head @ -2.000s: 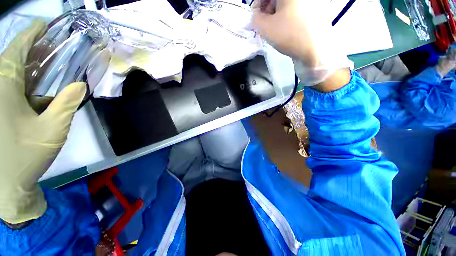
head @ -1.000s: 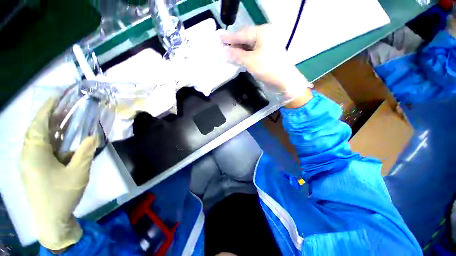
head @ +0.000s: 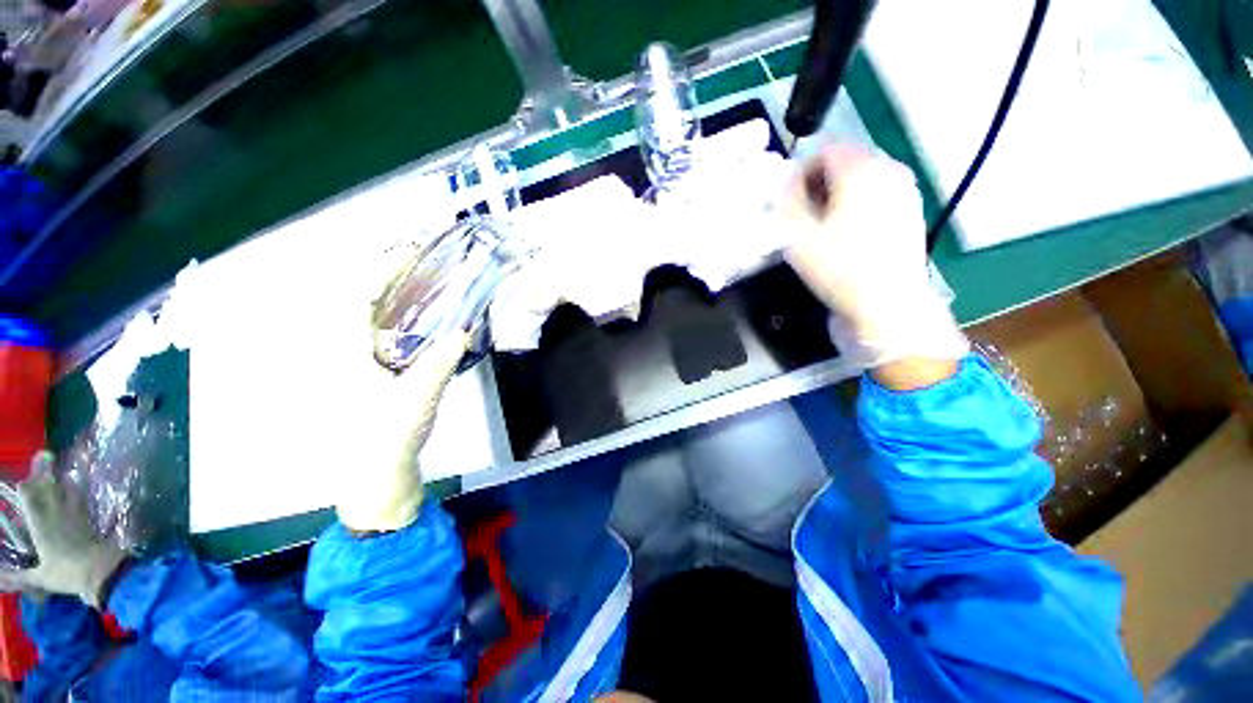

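Note:
A shiny clear or chrome-look oval housing lies at the left end of the white fixture. My gloved left hand holds the housing at its lower edge. A second shiny housing stands at the fixture's far edge. The fixture sits on a light grey frame tray with a black interior. My right hand, in a thin whitish glove, is at the fixture's right end, its fingers blurred; whether they hold anything cannot be told. The black electric screwdriver hangs just above it, tip down.
White sheets lie left and right on the green bench. A black cord crosses the right sheet. An open cardboard box is low right. Another person's gloved hand is by clear film at far left, near a red bin.
The view has swung left, so bench and hands appear further right. The screwdriver and far housing show more fully. My left hand stays on the housing, my right at the fixture's right end.

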